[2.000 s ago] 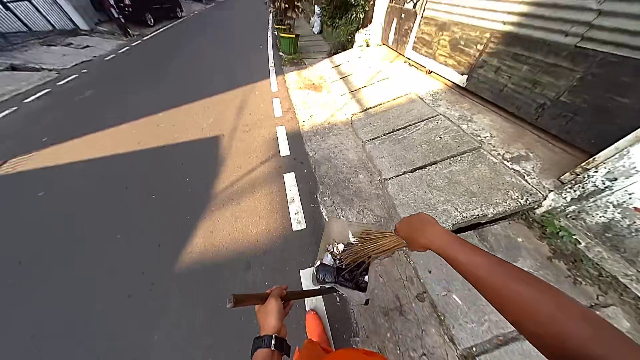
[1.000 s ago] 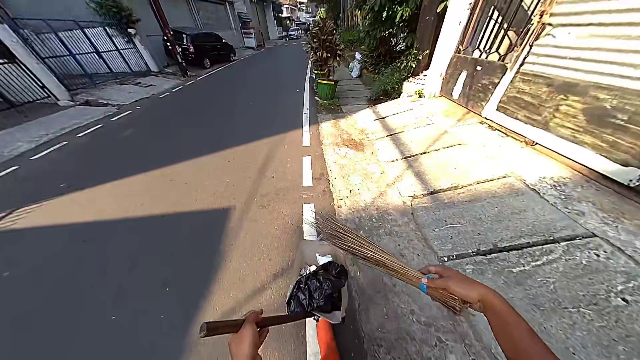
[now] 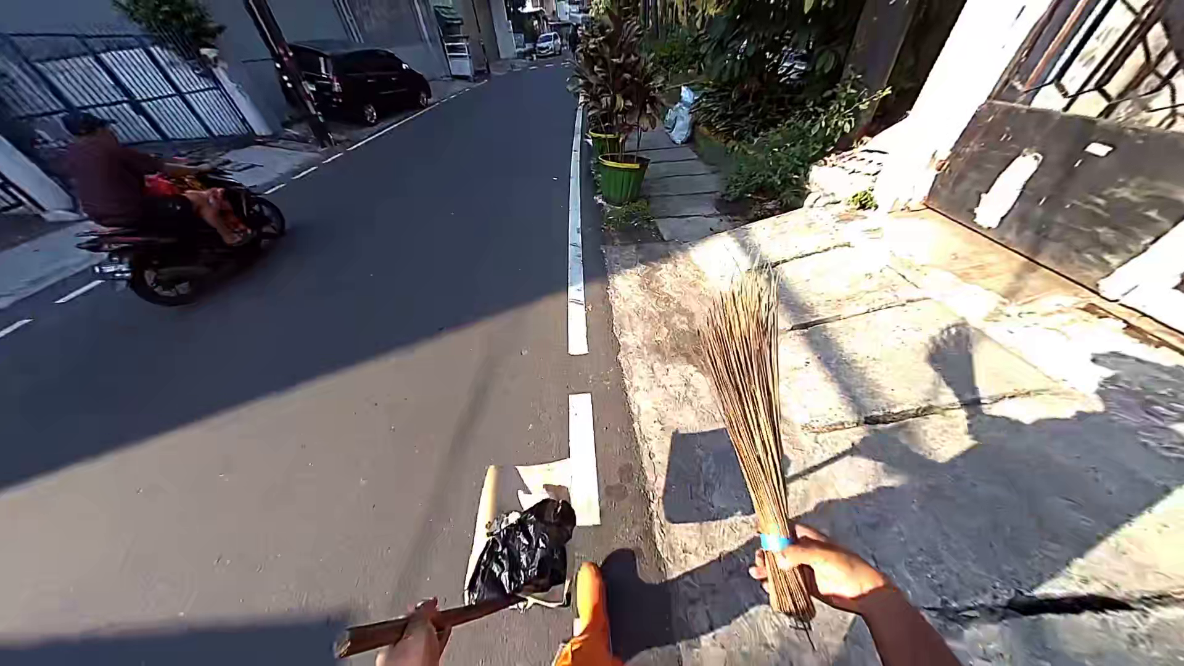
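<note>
My right hand [image 3: 819,566] is closed around the bound lower end of a stick broom [image 3: 751,398], just by its blue band, and the bristles point up and ahead over the pavement. At the bottom, my left hand [image 3: 418,636] grips the wooden handle [image 3: 375,635] of a dustpan [image 3: 483,518]. A crumpled black plastic bag [image 3: 527,553] and some pale litter lie in the pan, which is over the road beside the white edge line. An orange boot [image 3: 590,597] shows to the right of the pan.
A person on a motorcycle [image 3: 185,231] is on the road at left. A black car [image 3: 356,79] stands beyond. Green plant pots [image 3: 622,178] line the right road edge, near a white sack [image 3: 681,116]. A metal gate [image 3: 1064,185] borders the concrete slabs at right.
The broom has swung from pointing left across the dustpan to pointing upward, off to its right. A person on a motorcycle has come into view at left. The potted plants appear nearer.
</note>
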